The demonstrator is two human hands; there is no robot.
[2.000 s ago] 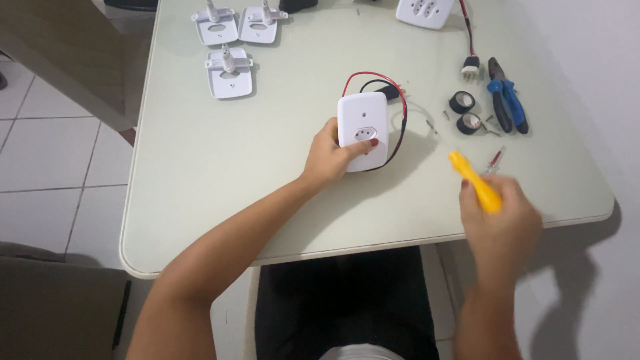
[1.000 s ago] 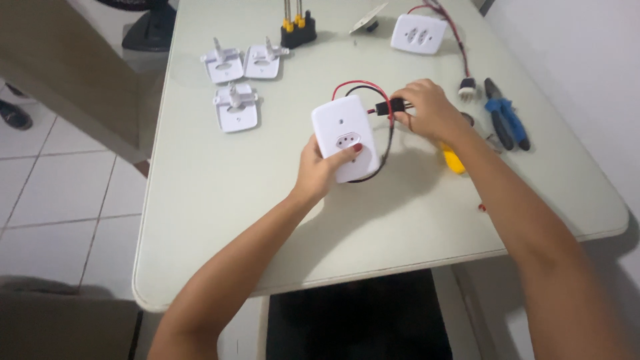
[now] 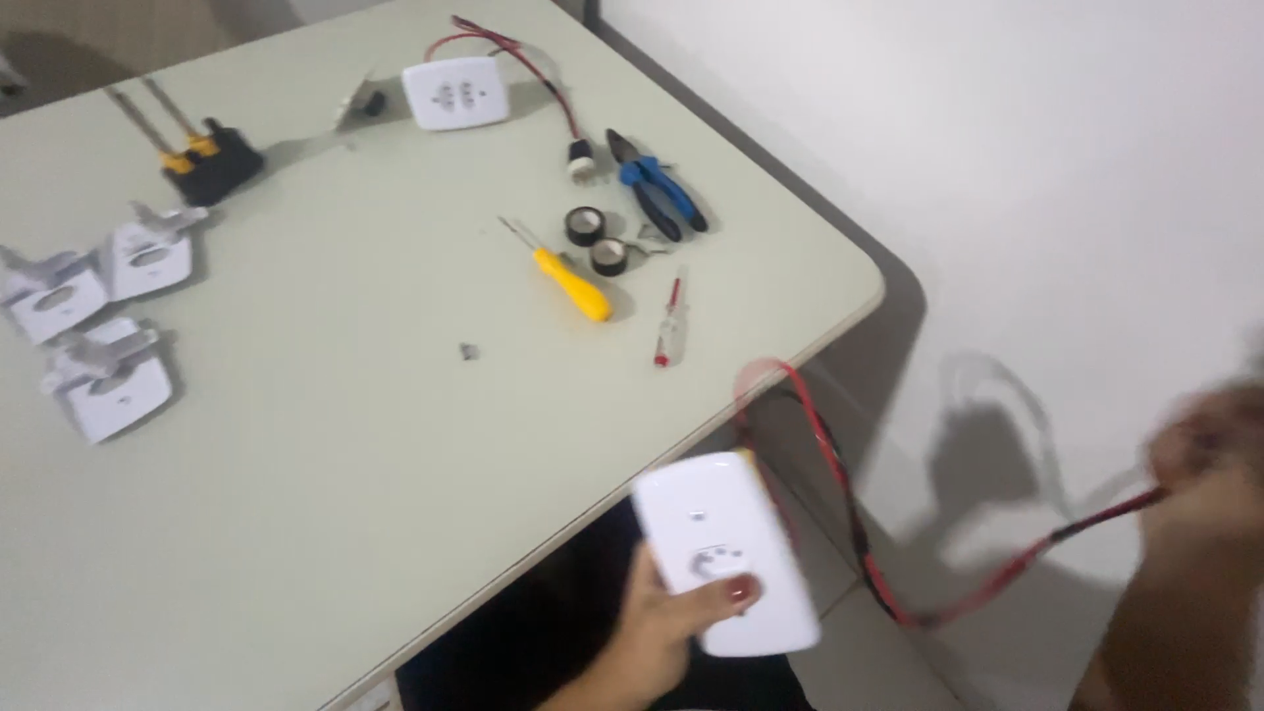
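Observation:
My left hand (image 3: 671,627) grips a white electrical socket plate (image 3: 726,553) off the table's front edge, thumb across its face just below the outlet holes. A red and black wire (image 3: 854,533) loops from behind the plate, sags, and rises to the far right. There my right hand (image 3: 1200,444), blurred by motion, is closed around the wire's end in front of the white wall. Whatever plug sits at that end is hidden by the fingers and the blur.
On the table (image 3: 326,474) lie a yellow-handled screwdriver (image 3: 575,284), blue pliers (image 3: 657,186), two tape rolls (image 3: 585,226), a clear tester screwdriver (image 3: 669,321), another socket plate (image 3: 456,94) with its wired plug (image 3: 581,160), a black adapter (image 3: 215,163) with metal rods, and white plates (image 3: 118,395) at left.
The view has swung toward the wall at right. My left hand has carried the socket plate off the table's edge. My right hand has let go of the screwdriver, taken the wire's end and moved far right.

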